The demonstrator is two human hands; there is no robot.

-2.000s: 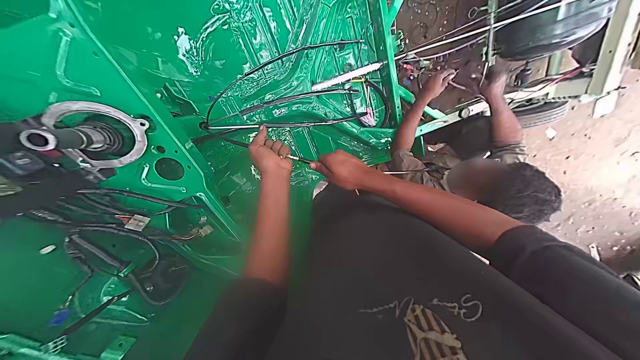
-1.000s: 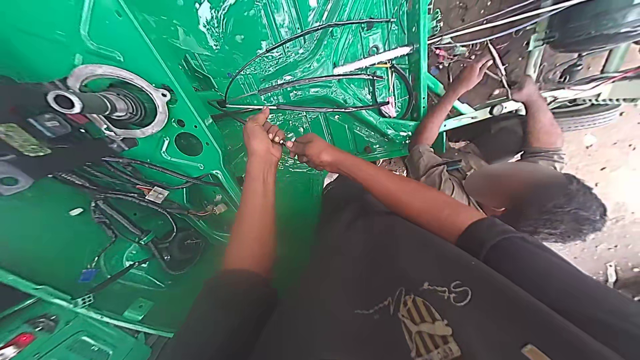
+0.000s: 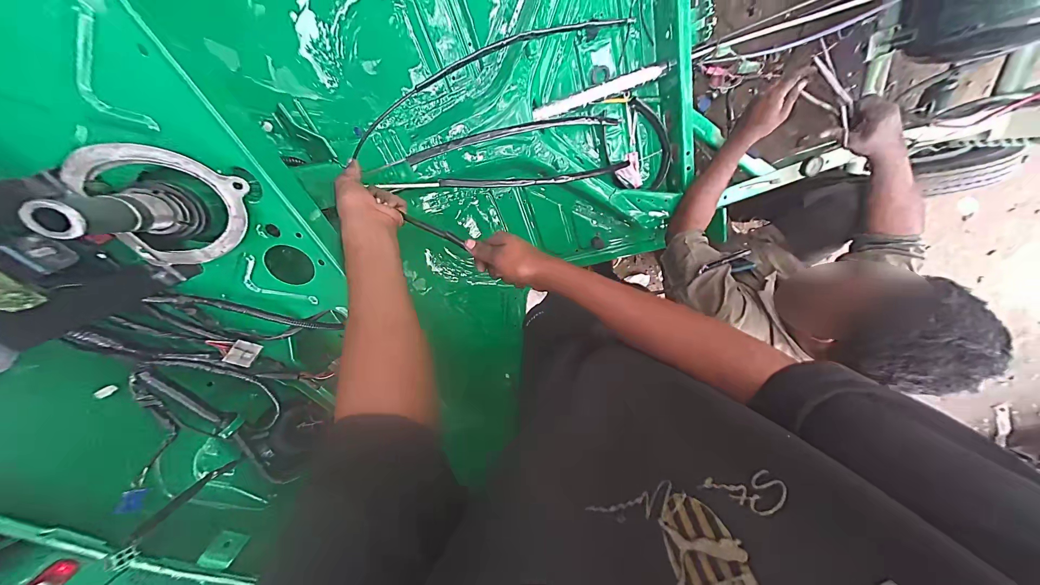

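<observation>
My left hand (image 3: 366, 199) is closed on a thin black cable (image 3: 435, 229) by the edge of a green-painted metal panel (image 3: 236, 138). The same cable runs down to the right, where my right hand (image 3: 508, 258) pinches it between thumb and fingers. Beyond my left hand, several black-sheathed cables (image 3: 520, 138) fan out over the green vehicle floor (image 3: 479, 219). One of them curves up and away from that hand. Whether they are one piece with the cable I hold is hidden by my fingers.
At the left are a steering column shaft (image 3: 106, 215) inside a metal ring (image 3: 236, 187), and a wiring harness (image 3: 219, 313) with a white connector (image 3: 242, 353). A co-worker (image 3: 812, 301) on the right holds pliers-like tool handles (image 3: 837, 89) near a frame rail, with a tyre (image 3: 971, 171) behind.
My hands were close together a second ago; now they are farther apart, with a length of black cable showing between them. The co-worker's hands stay by the frame rail.
</observation>
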